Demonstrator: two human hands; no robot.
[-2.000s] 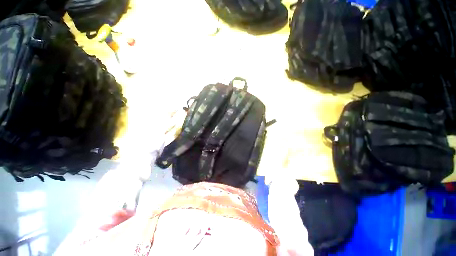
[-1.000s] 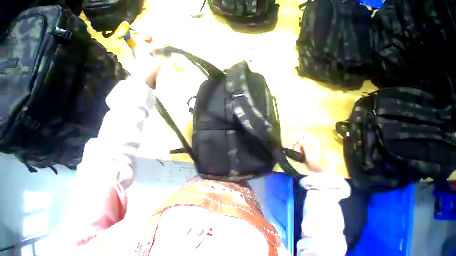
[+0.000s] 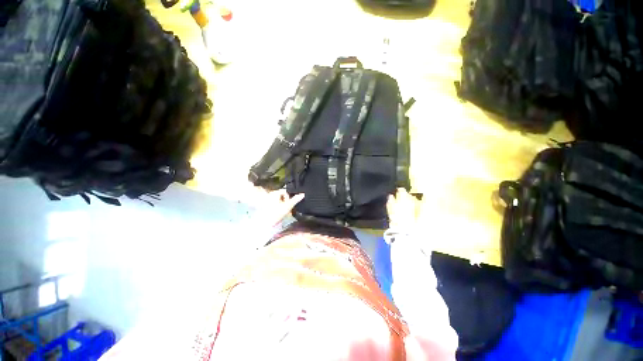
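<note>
A camouflage backpack (image 3: 374, 134) lies on the pale table (image 3: 451, 204) in front of me, back panel up. Its grab handle points away from me. One shoulder strap (image 3: 296, 134) slants to the lower left, the other lies over the middle of the panel. My left hand (image 3: 280, 204) is at the bag's lower left corner, and my right hand (image 3: 400, 206) is at its lower right corner. Both hands are overexposed, and I cannot tell how firmly the fingers hold the bag.
A large backpack stack (image 3: 106, 106) stands at left, another (image 3: 518, 63) at upper right. A backpack (image 3: 592, 211) lies on its side at right. A blue bin (image 3: 546, 328) with a dark bag is below the table. A yellow-orange item (image 3: 199, 14) lies at upper left.
The straps, spread out by both hands a second ago, now lie on the back panel. My left hand has come down from the upper left, and my right hand has moved in to the bag's lower corner.
</note>
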